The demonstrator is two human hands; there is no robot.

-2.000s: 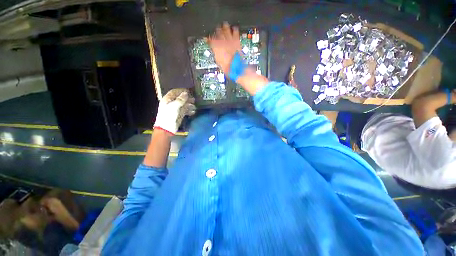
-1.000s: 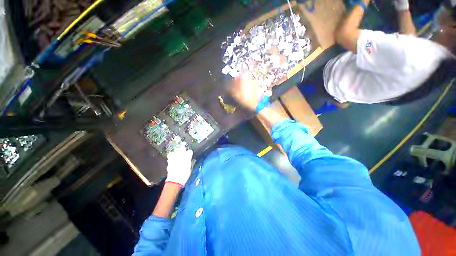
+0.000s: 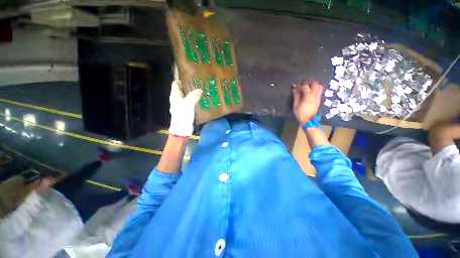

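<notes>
The board carrier [image 3: 190, 70] shows its tan-brown underside, with bright green board undersides [image 3: 212, 91] in its cutouts. It is tilted at the left part of the bench. My left hand [image 3: 182, 108], in a white glove with a red cuff edge, grips its lower left edge with the thumb on the near face. My bare right hand [image 3: 307, 102], with a blue band at the wrist, is at the small brass-coloured parts between the carrier and the silver heap. Its fingertips are bent down; whether they hold a part cannot be told.
A large heap of shiny silver pieces [image 3: 376, 75] lies on flattened cardboard [image 3: 426, 65] at the right of the dark bench [image 3: 272, 48]. A person in a white shirt [image 3: 416, 169] is at the right. A black cabinet [image 3: 113, 95] stands at the left. More people show at the lower left.
The carrier, earlier flat with its component side up, now shows its underside and is held by my left hand. My right hand has moved from the boards, past the silver heap's edge, to the brass-coloured parts.
</notes>
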